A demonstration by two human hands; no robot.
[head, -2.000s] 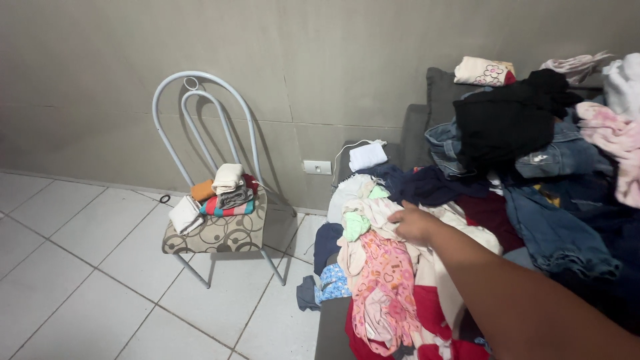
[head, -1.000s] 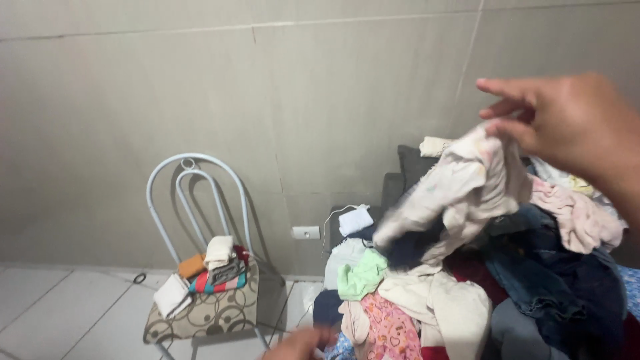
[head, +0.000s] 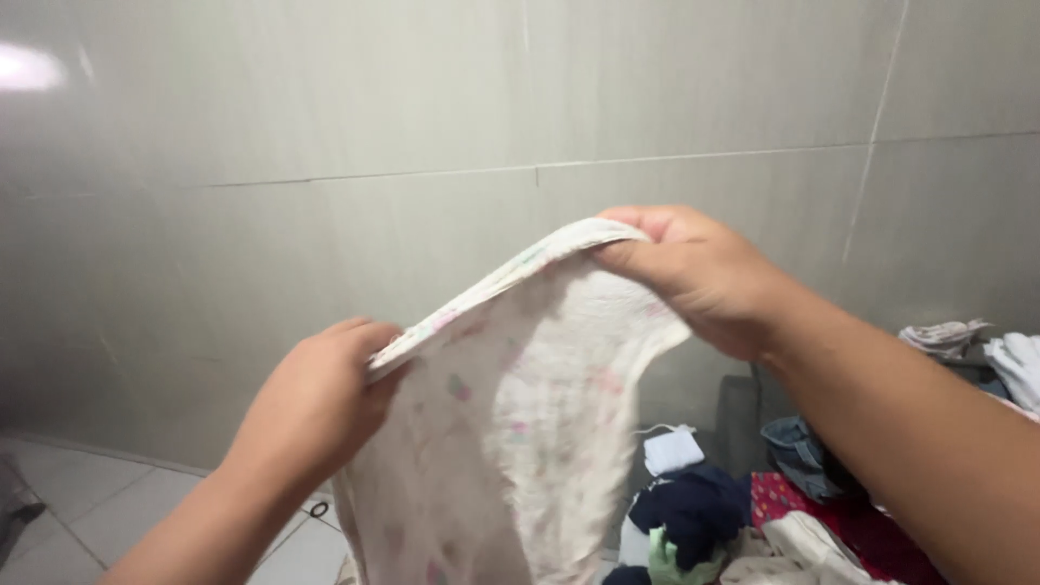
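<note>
A white cloth garment with a faint pink and green print (head: 561, 390) hangs stretched between my two hands in front of the wall. Its left upper corner is pinched in my left hand (head: 325, 390), and its right upper corner in my right hand (head: 691, 268), which is higher. The folded upper edge slopes down toward the left. The garment's lower end runs out of view at the bottom. Below my right forearm lie heaped clothes, among them a navy cloth (head: 691, 508), a light green cloth (head: 666, 561) and a red patterned cloth (head: 853, 520).
A grey wall (head: 325, 244) rises behind. White floor tiles (head: 89, 496) with a small dark ring (head: 318, 509) lie at lower left. At right are a folded white cloth (head: 673, 452), blue denim (head: 800, 455), more white cloths (head: 1016, 370) and a dark grey upholstered edge (head: 735, 414).
My right hand, earlier at the pile, has lifted the whitish garment off it. My left hand has risen from the lower edge and now grips it too. The view has tilted up.
</note>
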